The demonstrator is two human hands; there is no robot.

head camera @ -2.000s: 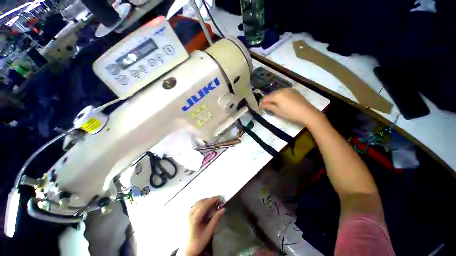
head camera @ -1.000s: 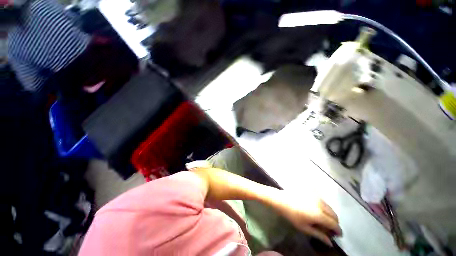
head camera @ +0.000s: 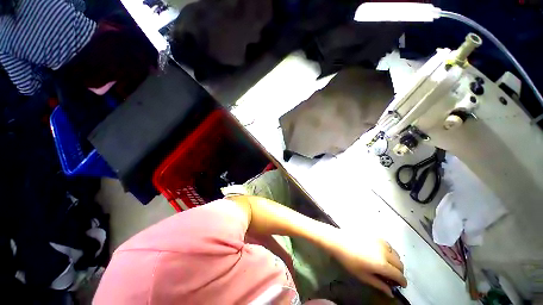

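Note:
My left hand (head camera: 372,262) is at the front edge of the white machine table (head camera: 357,193), lower right of centre. Its fingers are bent down, with something small and dark at the fingertips; I cannot tell whether they grip it. My right hand is out of the picture. The cream sewing machine (head camera: 476,131) stands at the right, its needle end above and beyond my hand. A grey-brown cloth piece (head camera: 339,113) lies left of the needle area.
Black-handled scissors (head camera: 426,181) and a crumpled white scrap (head camera: 470,199) lie under the machine arm. A red basket (head camera: 199,158) and a blue basket (head camera: 71,149) are below, left. A dark grey slab (head camera: 143,125) is between them. A person in a striped top (head camera: 50,36) is upper left.
The view has swung left from the machine's handwheel end, and my right hand has left the picture. Over the last second my left hand has stayed nearly still.

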